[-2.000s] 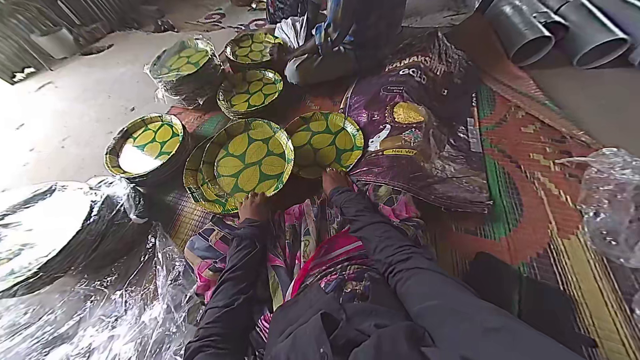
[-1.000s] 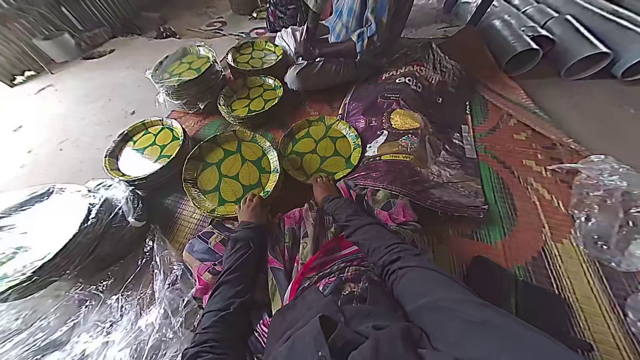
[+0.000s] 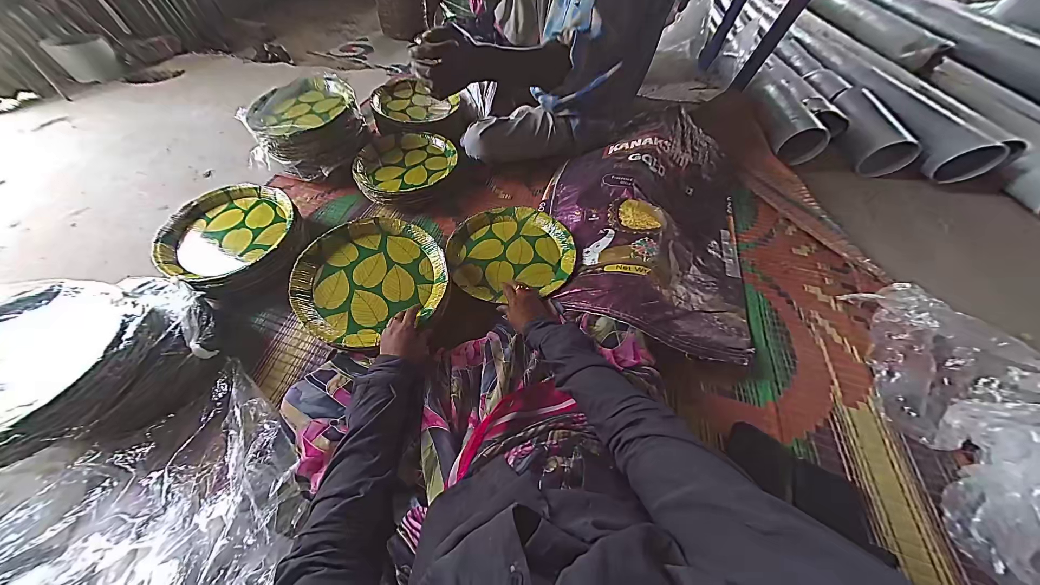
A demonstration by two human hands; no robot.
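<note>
Two round paper plates with a yellow leaf pattern on green lie side by side before me. At the near rim of the left leaf-pattern plate [image 3: 370, 282] is my left hand [image 3: 404, 335], its fingers on the edge. My right hand [image 3: 522, 307] touches the near rim of the right leaf-pattern plate [image 3: 512, 253]. The thumbs and the undersides of both plates are hidden, so a firm grip on either cannot be made out. Farther left stands a stack of like plates [image 3: 227, 233], and behind are more stacks [image 3: 405, 166], one wrapped in clear plastic [image 3: 301, 110].
A purple printed sack [image 3: 650, 244] lies on the patterned woven mat [image 3: 792, 325] at right. Another person [image 3: 536, 97] sits beyond the plates. Clear plastic film [image 3: 967, 382] is at far right, a plastic-wrapped bundle [image 3: 106, 366] at left, and grey pipes [image 3: 877, 122] at the back right.
Two seconds ago several plates lay fanned out, overlapping, at the left; now only one rim shows there. The other person's arm has lifted from the back stacks.
</note>
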